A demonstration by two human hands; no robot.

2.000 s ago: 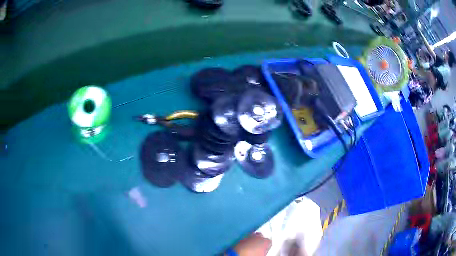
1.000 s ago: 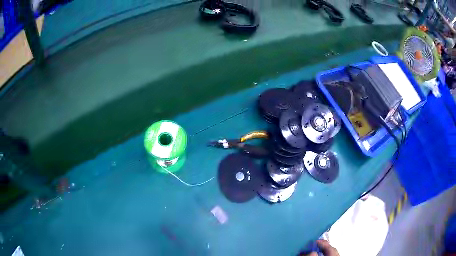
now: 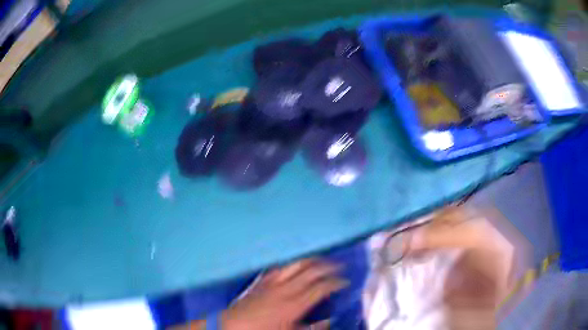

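The view is blurred. Black discs [image 3: 248,161] with shiny centres lie in an overlapping cluster on the teal mat. A yellow-handled tool [image 3: 230,97] is partly hidden behind them. A green-and-white wire spool [image 3: 121,98] stands at the left. My left hand [image 3: 293,290], with a blue band at the wrist, is below the bench edge, fingers apart, with nothing visible in it. My right hand [image 3: 419,238] is smeared by blur over a white cloth-like thing [image 3: 403,290]; a thin dark line runs beside it. Whether it holds anything cannot be told.
A blue tray [image 3: 395,106] at the right holds a grey box [image 3: 483,55] and a yellow-brown square [image 3: 433,104]. A white sheet [image 3: 540,69] lies beside the box. A blue bin [image 3: 570,193] stands at the right. Another white sheet [image 3: 111,316] shows at the bottom left. A small dark thing [image 3: 11,235] lies far left.
The view has shifted, so the discs and spool sit higher and further left. Both hands now show larger at the bottom. The headphones and fan have left the picture.
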